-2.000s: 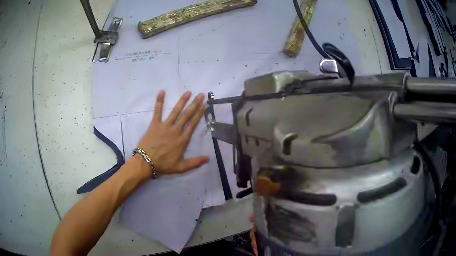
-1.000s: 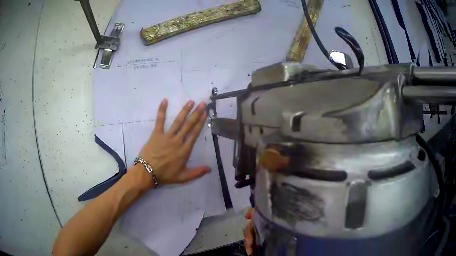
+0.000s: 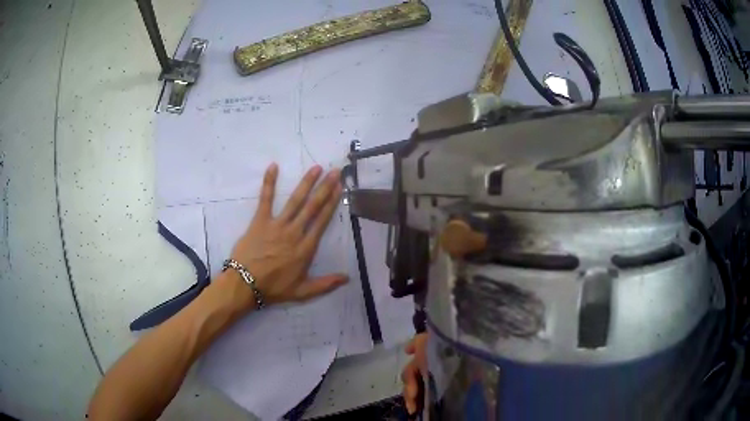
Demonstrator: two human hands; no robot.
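The straight knife cutting machine (image 3: 534, 164), silver with a blue lower body, fills the right half. Its presser foot and guard (image 3: 349, 173) stand on the white-lilac paper marker (image 3: 247, 156). A dark slit runs from the guard towards me. My left hand (image 3: 284, 242) lies flat on the marker, fingers spread, fingertips just left of the guard; it holds nothing. My right hand (image 3: 413, 374) shows only as a few fingers beside the machine body at the bottom; the rest is hidden, so its grip cannot be told. The blade is mostly hidden.
A brassy metal bar (image 3: 329, 37) lies on the paper, another (image 3: 502, 53) at upper right under a black cable (image 3: 522, 62). A clamp (image 3: 181, 76) grips the left edge. Dark offcut (image 3: 177, 308) curves beside my left wrist. Dark-edged bundles (image 3: 658, 49) stand at upper right.
The machine has tilted or shifted slightly in view, showing more blue body. My left hand keeps its place by the guard. More of my right fingers shows than two seconds ago.
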